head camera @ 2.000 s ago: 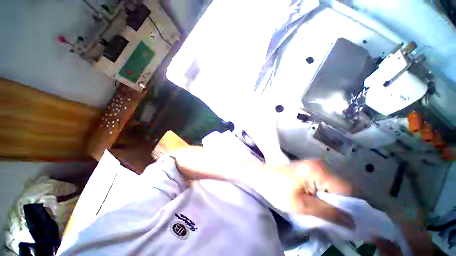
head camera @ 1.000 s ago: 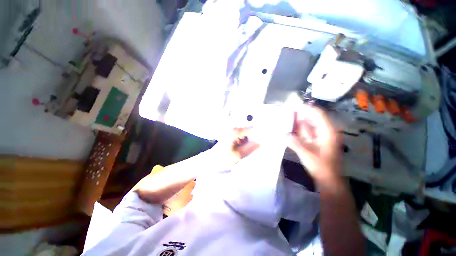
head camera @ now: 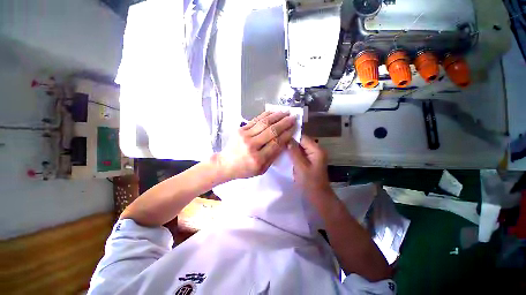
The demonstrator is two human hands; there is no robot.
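Observation:
A white cut piece point(head camera: 277, 173) runs from the needle area point(head camera: 297, 98) of the overlock machine point(head camera: 314, 52) down over the wearer's lap. My left hand point(head camera: 256, 144) lies flat on the cloth just below the presser foot, fingers together. My right hand point(head camera: 308, 161) pinches the cloth's right edge close beside it, fingers bent. The cloth's end reaches the foot; whether it is under it is hard to tell. The shiny cloth plate point(head camera: 262, 57) is left of the needle.
A glaring stack of white panels point(head camera: 161, 86) lies left of the machine. Orange tension knobs point(head camera: 398, 66) and a dark slim tool point(head camera: 431, 125) are at the right. Fabric scraps point(head camera: 450, 183) lie on green below the table edge. A second machine point(head camera: 95, 132) stands far left.
The view has turned and moved nearer the machine. Both hands have come together at the presser foot with the cloth; a second ago they were apart, holding it up before the machine.

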